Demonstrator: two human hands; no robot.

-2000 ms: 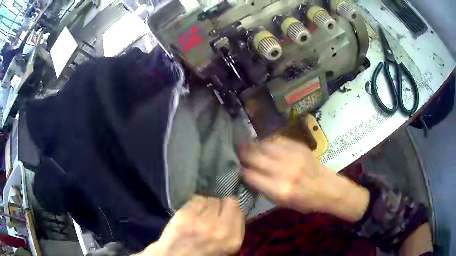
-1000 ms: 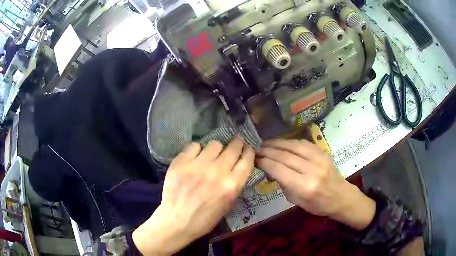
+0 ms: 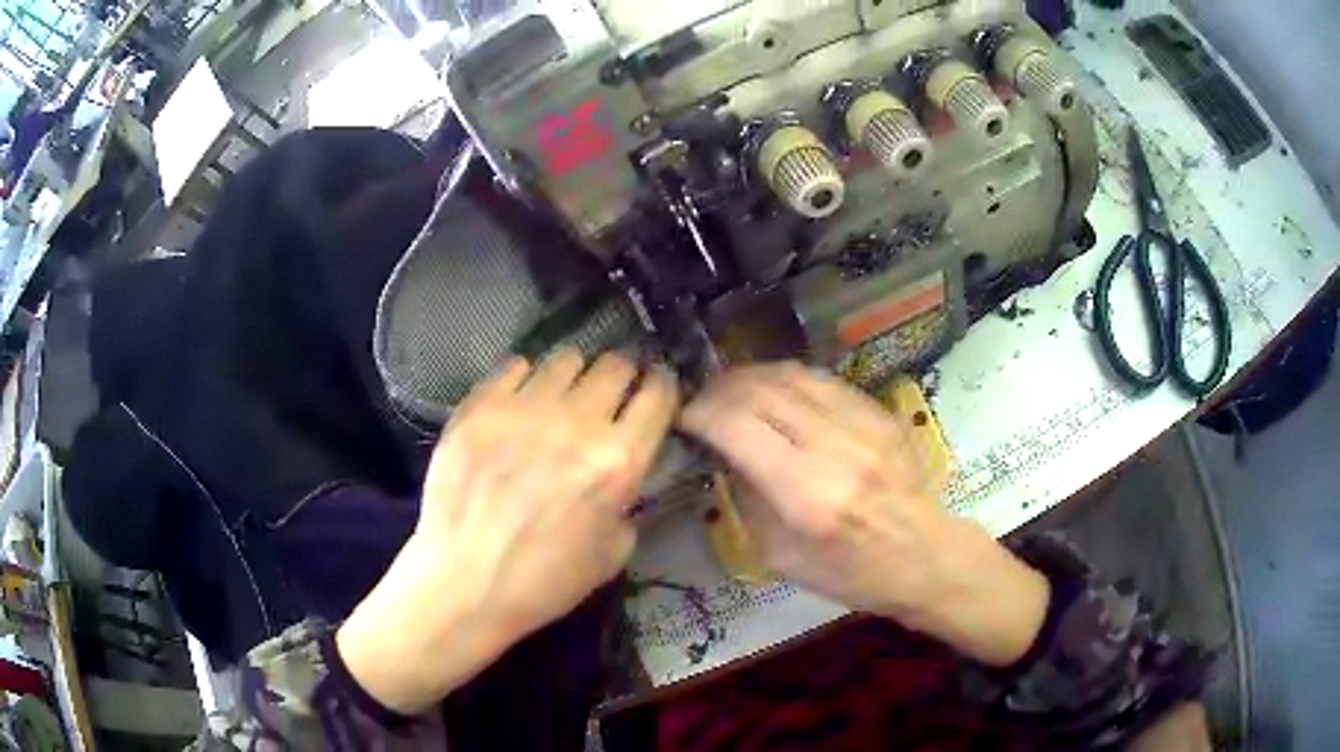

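Observation:
A dark navy garment [image 3: 279,294] lies heaped left of the overlock machine [image 3: 588,132]. Its grey striped piece [image 3: 463,301], with a pale overlocked edge, runs under the machine head. My left hand [image 3: 537,485] lies on the striped cloth just in front of the presser foot area [image 3: 661,301], fingertips pressed on it. My right hand [image 3: 823,470] is beside it, its fingertips together at the cloth edge close to the left fingertips. The fingertips hide the exact grip and the cloth under them.
Black-handled scissors [image 3: 1161,301] lie on the white table [image 3: 1029,426] right of the machine. Four cream tension knobs [image 3: 804,172] line the machine front. A yellow part [image 3: 923,426] shows behind my right hand. Dark scraps lie on the table. Stools and tables stand at the far left.
My left hand has moved from the lower striped cloth up onto it near the needle area. My right hand has closed in beside it. The striped piece has swung left and spread wider.

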